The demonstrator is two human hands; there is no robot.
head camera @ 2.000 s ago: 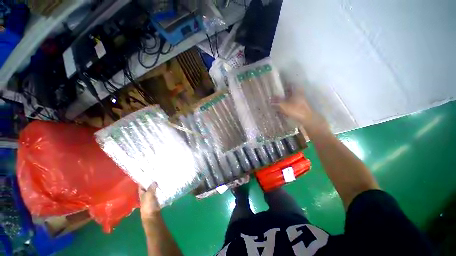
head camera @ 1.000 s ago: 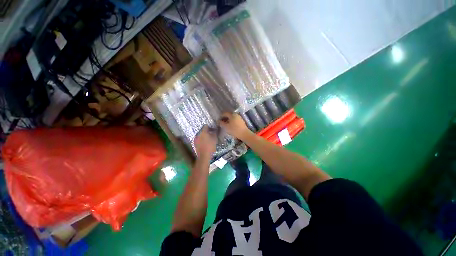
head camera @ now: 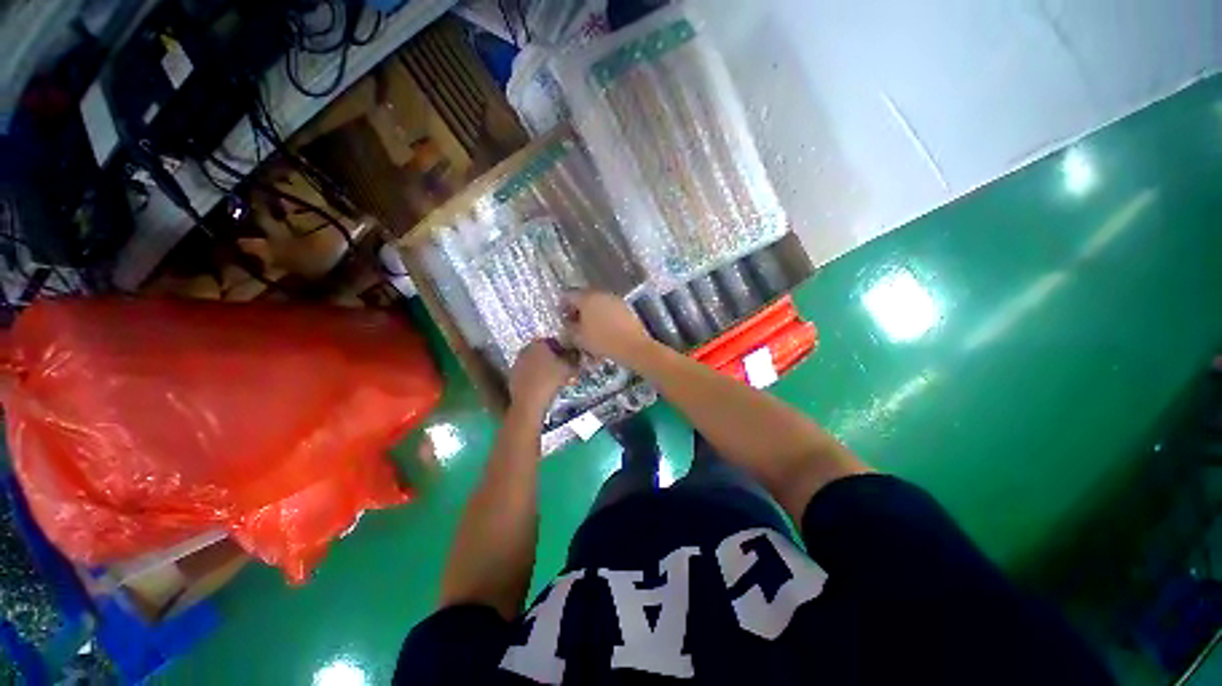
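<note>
An open brown carton (head camera: 442, 311) stands in front of me, filled with packs. A shiny bubble-wrap pack (head camera: 507, 275) lies in its left part. My left hand (head camera: 540, 369) and my right hand (head camera: 603, 326) are close together at the near end of this pack, fingers bent onto the plastic. The fingertips are small and blurred, so their exact grip is unclear. Another flat bubble-wrap pack (head camera: 686, 154) with a green strip at its far end lies over the carton's right part. Dark rolled shapes show in a row below it.
A bulging red plastic sack (head camera: 215, 422) stands at the left. A red packet (head camera: 759, 343) with a white label lies right of the carton. A white surface (head camera: 965, 94) is at upper right. Shelving with black cables (head camera: 322, 47) is at upper left, above green floor (head camera: 965, 402).
The bubble-wrap pack held by my left hand two seconds ago is now down in the carton's left part. My right hand has left the right pack and joined my left hand.
</note>
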